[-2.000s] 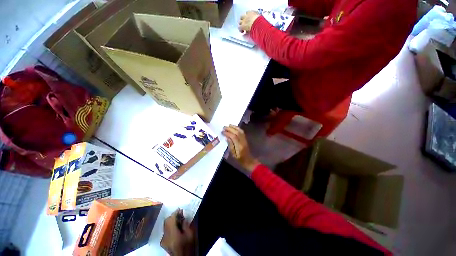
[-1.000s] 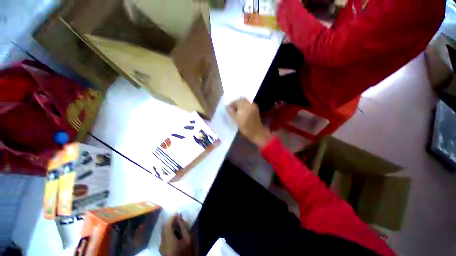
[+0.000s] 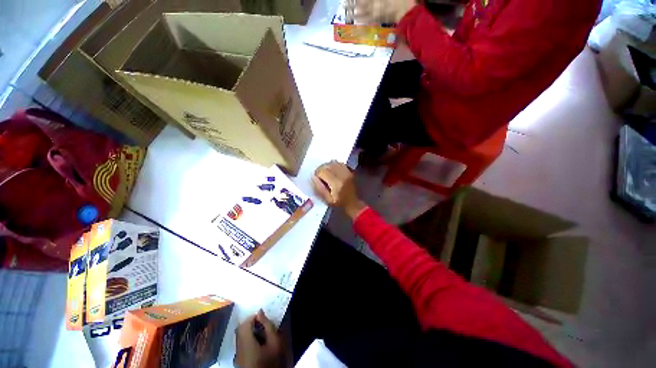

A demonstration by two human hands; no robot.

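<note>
A white printed retail box (image 3: pixel 262 218) lies flat on the white table, small dark pictures up, with an orange narrow side. My right hand (image 3: pixel 334 184), in a red sleeve, is at the table's edge just beside the box's upper right corner, fingers curled; whether it holds anything is unclear. My left hand (image 3: pixel 259 341) is at the bottom, partly cut off, with a small dark thing at its fingers that I cannot make out. An orange and black retail box (image 3: pixel 176 332) stands left of it. Two yellow-orange and white boxes (image 3: pixel 115 272) are behind.
An open brown carton (image 3: pixel 226 100) stands behind the flat box, more cartons (image 3: pixel 119 93) beside it. A red bag (image 3: pixel 57 187) is at left. A person in red (image 3: pixel 482 79) sits at right on a red stool (image 3: pixel 439 171), hands on a box. An open carton (image 3: pixel 518 255) is on the floor.
My right hand lifted away from the box's side, towards the upper right, then came back beside it with fingers more curled. The other person's box now shows its orange side.
</note>
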